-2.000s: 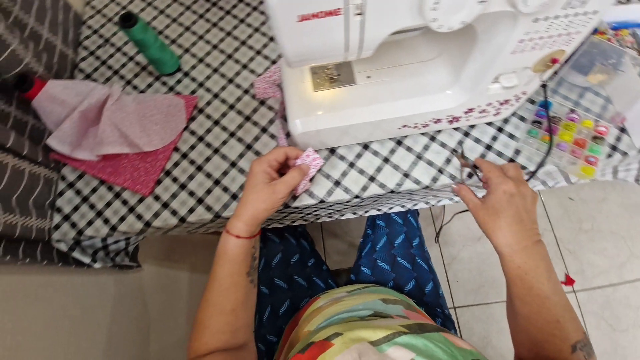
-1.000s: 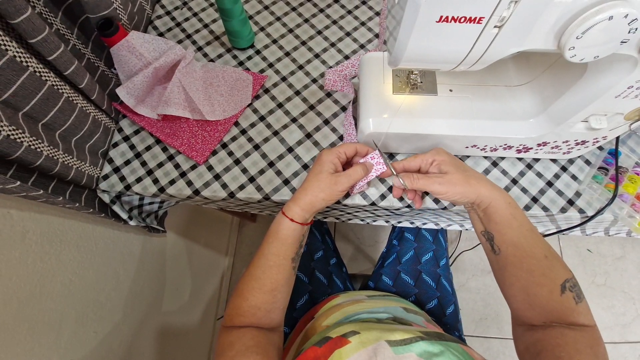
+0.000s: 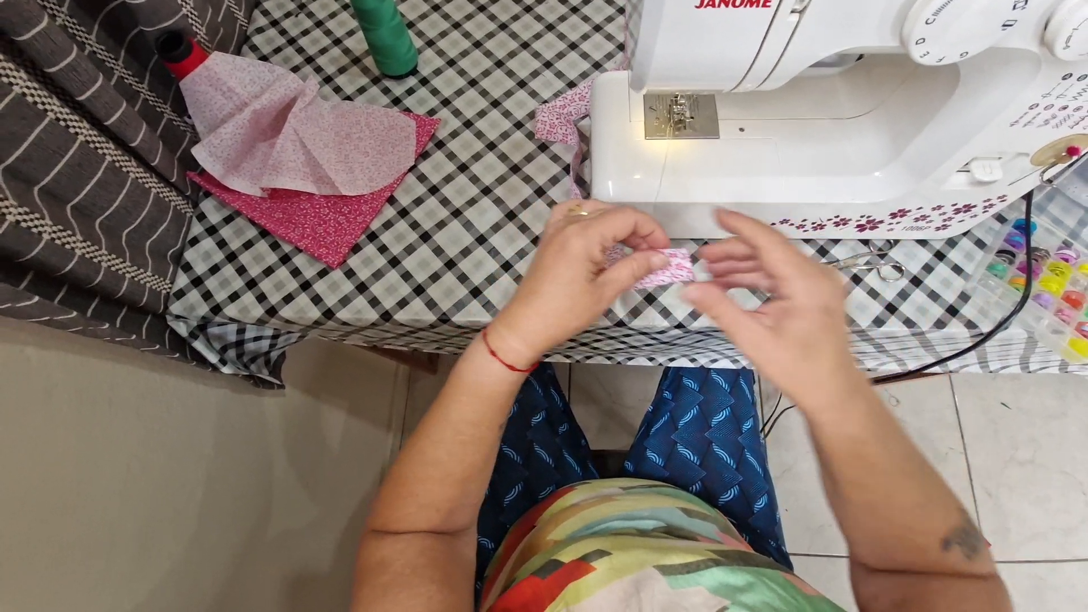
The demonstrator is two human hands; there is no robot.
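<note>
Between its thumb and fingers my left hand [image 3: 591,268] pinches a small pink-and-white printed fabric piece [image 3: 667,269], in front of the white Janome sewing machine [image 3: 816,187]. My right hand [image 3: 765,285], slightly blurred, is just right of the fabric with its fingers apart and nothing seen in it. Small metal scissors [image 3: 875,262] lie on the checked tablecloth [image 3: 476,221], right of that hand and partly hidden by it. A pink printed fabric strip [image 3: 563,115] lies at the machine's left end. The machine's lamp lights the needle plate [image 3: 680,116].
Light pink printed fabric [image 3: 297,136] lies over a darker pink piece [image 3: 314,229] at the left, near a red spool [image 3: 180,55]. A green thread cone [image 3: 384,38] stands behind. At the right are a bobbin box [image 3: 1054,289] and a black cable [image 3: 977,340]. A curtain [image 3: 85,170] hangs left.
The scissors, in my right hand at the fabric a second ago, now lie on the tablecloth. My right hand has let go of them and its fingers are spread. My left hand keeps the fabric.
</note>
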